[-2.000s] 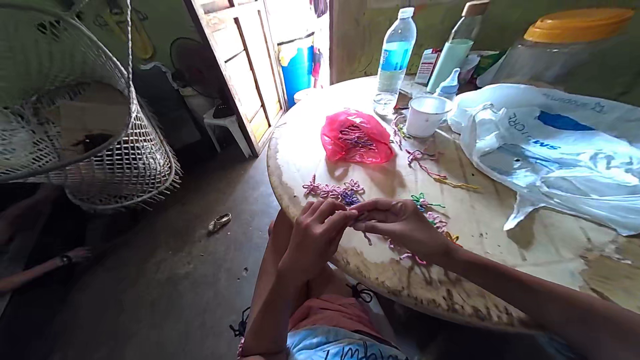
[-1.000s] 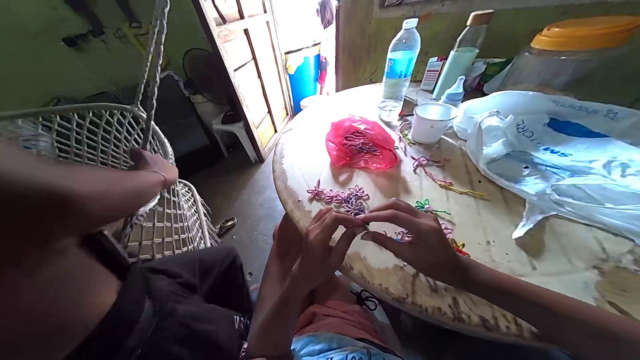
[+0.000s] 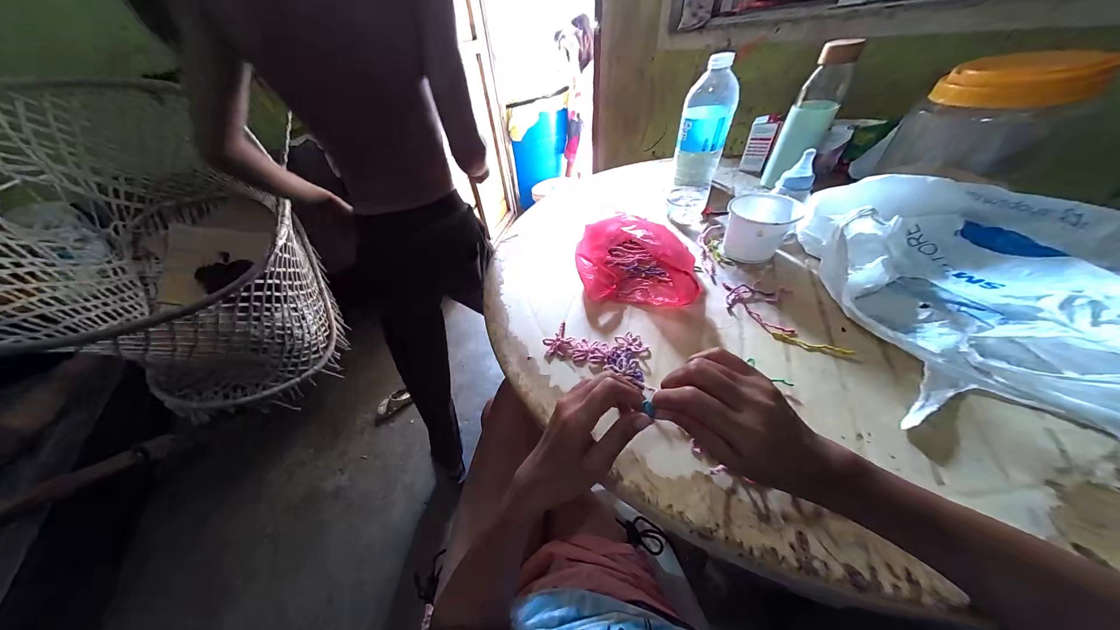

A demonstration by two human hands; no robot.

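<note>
Over the near edge of the round table, my left hand (image 3: 582, 433) and my right hand (image 3: 739, 420) meet, fingertips pinching a small blue piece (image 3: 648, 408), perhaps yarn, between them. Just beyond my left fingers lie pink and purple yarn flowers (image 3: 599, 352). A pink plastic bag (image 3: 639, 262) holding yarn pieces sits farther back. To its right are loose purple and yellow yarn strands (image 3: 770, 319). Beyond my right hand a bit of green yarn (image 3: 781, 381) shows, and some pink yarn lies partly hidden under that hand.
A white cup (image 3: 759, 229), water bottle (image 3: 703, 140), glass bottle (image 3: 809, 118), baby bottle (image 3: 797, 175) and orange-lidded jar (image 3: 954, 131) stand at the back. A white plastic bag (image 3: 980, 289) covers the table's right. A person (image 3: 385, 175) stands left, beside a woven hanging chair (image 3: 219, 341).
The person at the left, whose arm reached to the hanging chair a second ago, now stands farther off near the doorway. Both my hands remain together at the table edge; a blue piece now shows between them.
</note>
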